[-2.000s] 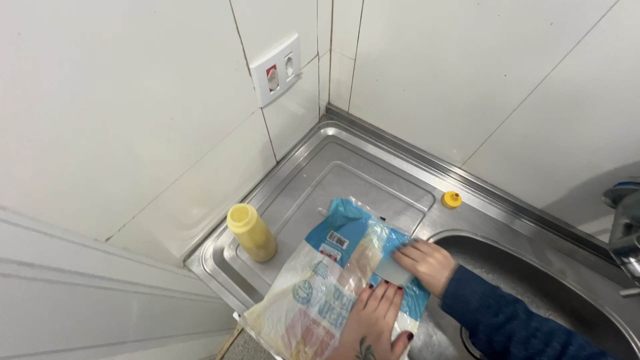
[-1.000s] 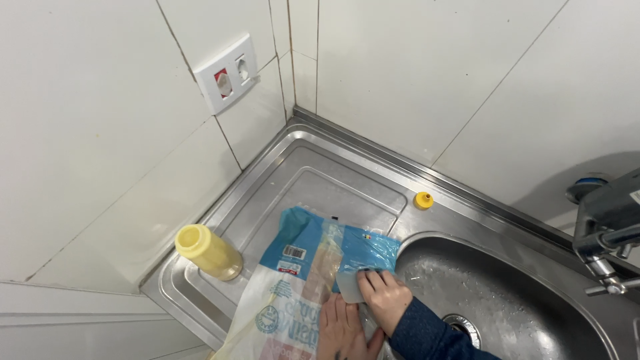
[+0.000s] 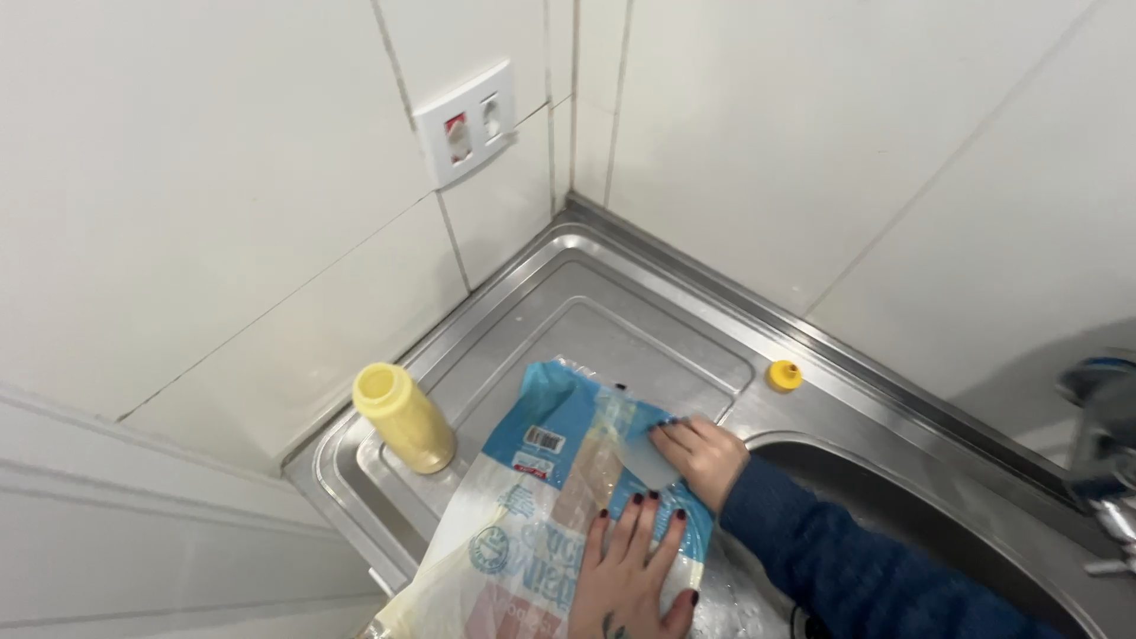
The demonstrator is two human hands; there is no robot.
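A blue and clear printed plastic bag (image 3: 532, 524) lies flattened over the steel drainboard and the near edge of the sink. My left hand (image 3: 630, 568) rests on it with the fingers spread, palm down. My right hand (image 3: 701, 457) grips a translucent, pale flat scraper (image 3: 652, 461) against the bag's blue part. Left of the bag stands an uncapped pale yellow plastic squeeze bottle (image 3: 404, 417), its mouth facing up. A yellow nozzle cap (image 3: 784, 375) sits on the sink's rim behind my right hand.
The steel drainboard (image 3: 612, 346) fills the corner between white tiled walls. The sink basin (image 3: 852, 488) is at the right, partly under my right sleeve, with a metal faucet (image 3: 1105, 497) at the far right. A wall plate (image 3: 468, 124) with a switch and socket is above the drainboard.
My left hand, close beside my right a second ago, now lies apart from it with its fingers spread on the bag. Bottle and cap stand where they were.
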